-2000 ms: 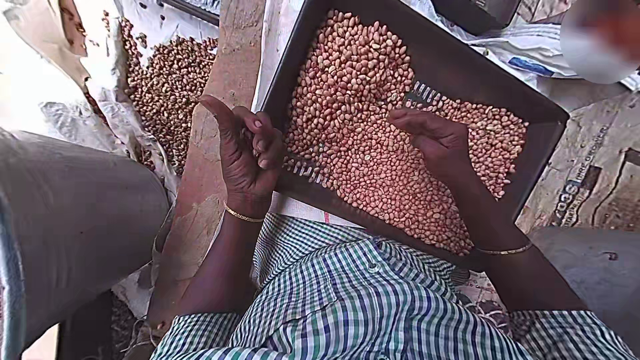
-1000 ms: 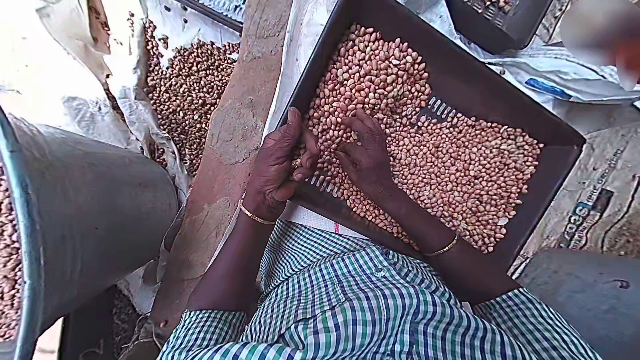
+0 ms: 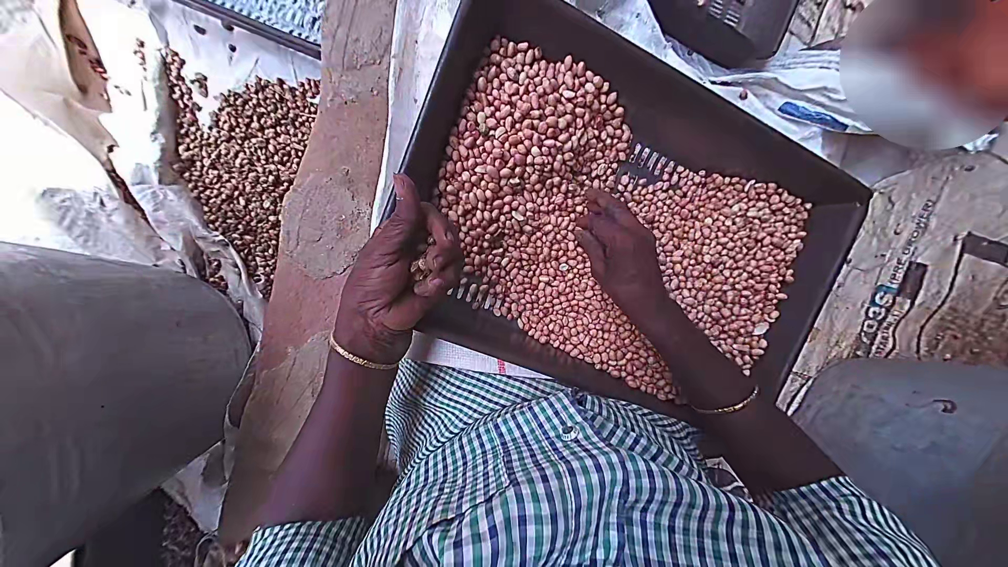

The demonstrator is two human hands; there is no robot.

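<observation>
A dark plastic tray with slots in its base lies tilted in front of me, holding a heap of shelled pinkish peanuts at its left and a wider layer of them toward the right. My left hand is at the tray's left edge, thumb up, its curled fingers closed around a few small light-brown pieces. Over the middle of the peanuts is my right hand, fingertips bent down at the layer beside the heap. Whether it pinches anything is hidden.
Darker nuts lie on white sheeting at the left, past a stone ledge. A large metal container stands at lower left, another grey rounded one at lower right. A second dark tray is at the top. Part of another person shows upper right.
My right hand has moved right, away from my left hand, since one second ago. Two seconds ago it was also farther right. My left hand stays by the tray's left edge, its thumb raised again.
</observation>
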